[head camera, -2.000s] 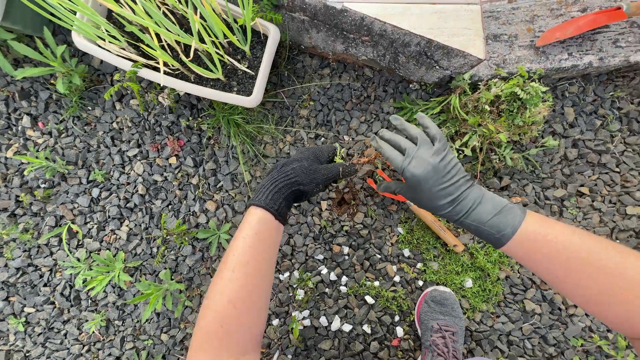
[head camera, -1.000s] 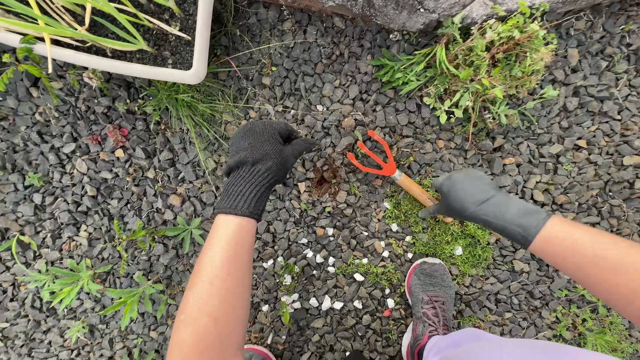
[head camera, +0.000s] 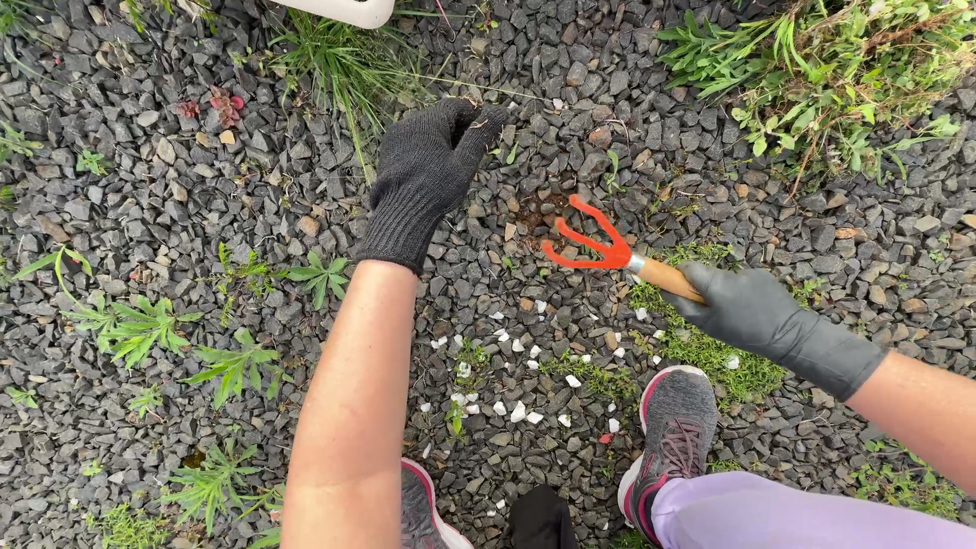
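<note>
My right hand (head camera: 751, 316), in a smooth dark grey glove, grips the wooden handle of a hand cultivator (head camera: 602, 244). Its three orange prongs point left, over the gravel beside a patch of reddish-brown soil (head camera: 537, 212). My left hand (head camera: 431, 168), in a black knitted glove, is curled above the gravel, left of the prongs and close to a grass clump (head camera: 335, 65). A thin stalk shows near its fingertips; whether they pinch it, I cannot tell.
A heap of pulled weeds (head camera: 846, 84) lies at the upper right. The corner of a white planter (head camera: 358, 9) juts in at the top. Small weeds (head camera: 145, 332) grow on the left, low moss-like plants (head camera: 709, 358) near my shoe (head camera: 679, 427). White stones (head camera: 518, 412) are scattered in the gravel.
My right hand, off the handle with the cultivator lying on the gravel two seconds ago, now holds it. My left hand has moved away from the soil patch toward the grass clump. The view has shifted.
</note>
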